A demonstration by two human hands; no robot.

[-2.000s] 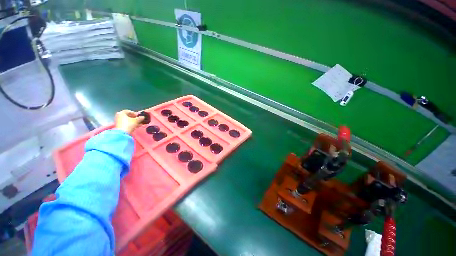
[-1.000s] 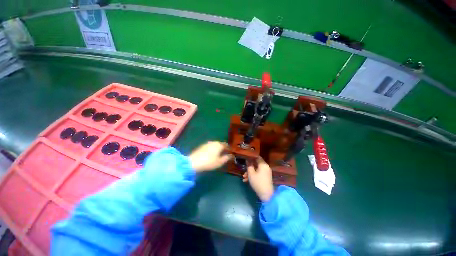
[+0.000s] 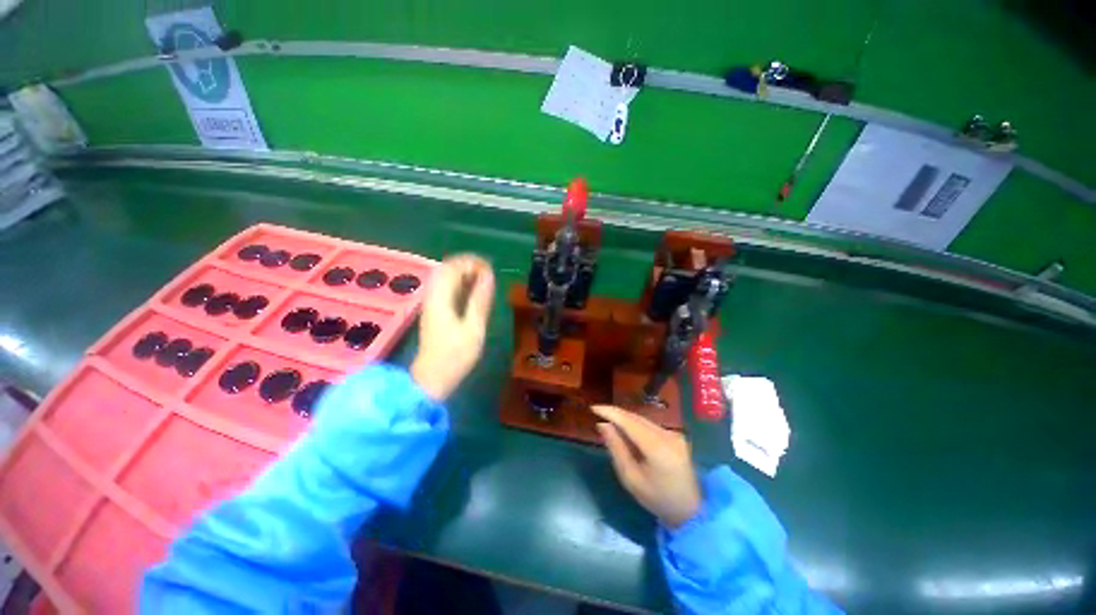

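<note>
The reddish-brown fixture [image 3: 588, 412] stands on the bench with two toggle clamps. The left clamp's red grip [image 3: 577, 201] stands up; the right clamp's red grip [image 3: 709, 377] lies toward me. A small dark part [image 3: 542, 405] shows at the front of the left station. My left hand [image 3: 453, 324] is raised between tray and fixture, slightly blurred, with no part visible in it. My right hand [image 3: 649, 463] is at the fixture's front edge, thumb and fingers apart, nothing visible in it. The pink tray [image 3: 180, 419] holds dark discs [image 3: 280, 384] in its far compartments.
A crumpled white piece [image 3: 757, 423] lies right of the fixture on the dark-green bench [image 3: 913, 445]. A green partition [image 3: 397, 114] with clipped papers [image 3: 911, 186] and a metal rail runs behind. White stacked material [image 3: 18, 168] is at the far left.
The view has turned from the tray to the fixture. My left hand has gone from a disc in the tray to the fixture, then up and away. My right hand has moved slightly off the left station.
</note>
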